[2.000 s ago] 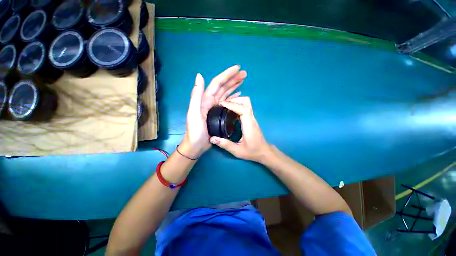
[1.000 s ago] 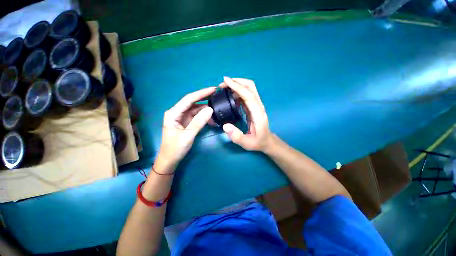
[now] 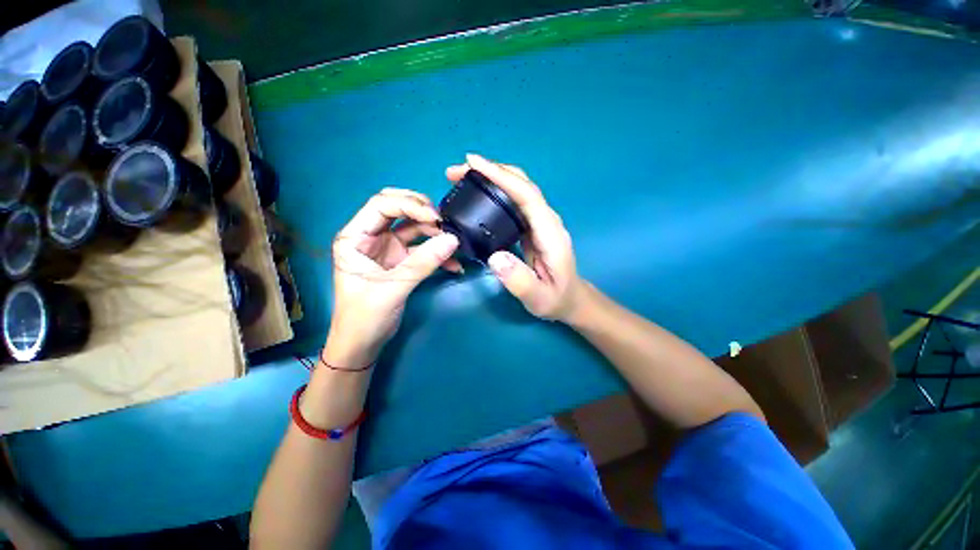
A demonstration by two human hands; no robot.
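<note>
A black round phone mount [image 3: 479,215] is held tilted above the blue-green bench [image 3: 688,140], its side facing me. My right hand [image 3: 541,245] grips it from the right, thumb below and fingers over the top. My left hand [image 3: 389,249] is at its left lower side, with thumb and fingertips pinching at the mount's edge. What lies between the left fingertips is too small to tell. The mount's far face is hidden.
Rows of black mounts [image 3: 141,184] stand at left on a cardboard pad [image 3: 161,312], with more mounts on a layer below. White material lies behind them. An open cardboard carton [image 3: 768,376] is below the bench edge at right, near a black metal frame on the floor. A blurred arm shows at bottom left.
Over the two seconds my left hand went from an open palm against the mount to fingertips at its edge. The mount has tilted. The view has shifted, showing the cardboard rows lower and further left.
</note>
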